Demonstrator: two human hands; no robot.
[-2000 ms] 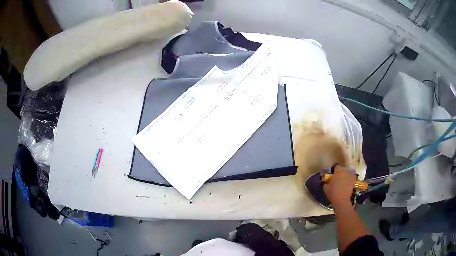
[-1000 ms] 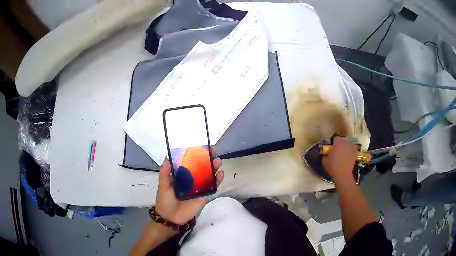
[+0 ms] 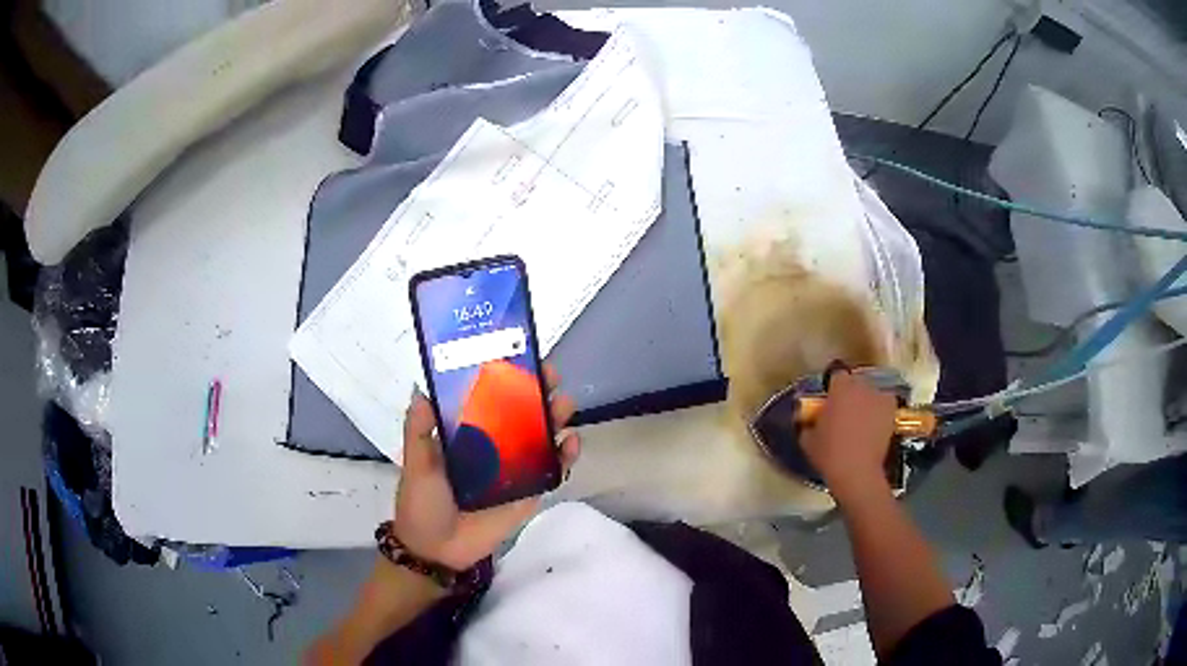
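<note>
My left hand holds a black-framed smartphone with its lit screen facing up, above the near part of the garment. My right hand grips the orange-yellow handle of the steam iron, which stands on the scorched rest area at the right. The blue-grey garment panel lies on the table with a dark strip along its near edge. A white paper pattern piece lies diagonally over it, partly hidden by the phone.
The off-white pressing table carries a thin pink-and-blue item at left. A long cream padded board is at the far left. Light blue hoses run right from the iron. A person's leg shows at lower right.
My left hand has come in with the phone since the earliest frame. The phone screen now shows a clock and a search bar. The view has shifted slightly; the right hand still grips the iron.
</note>
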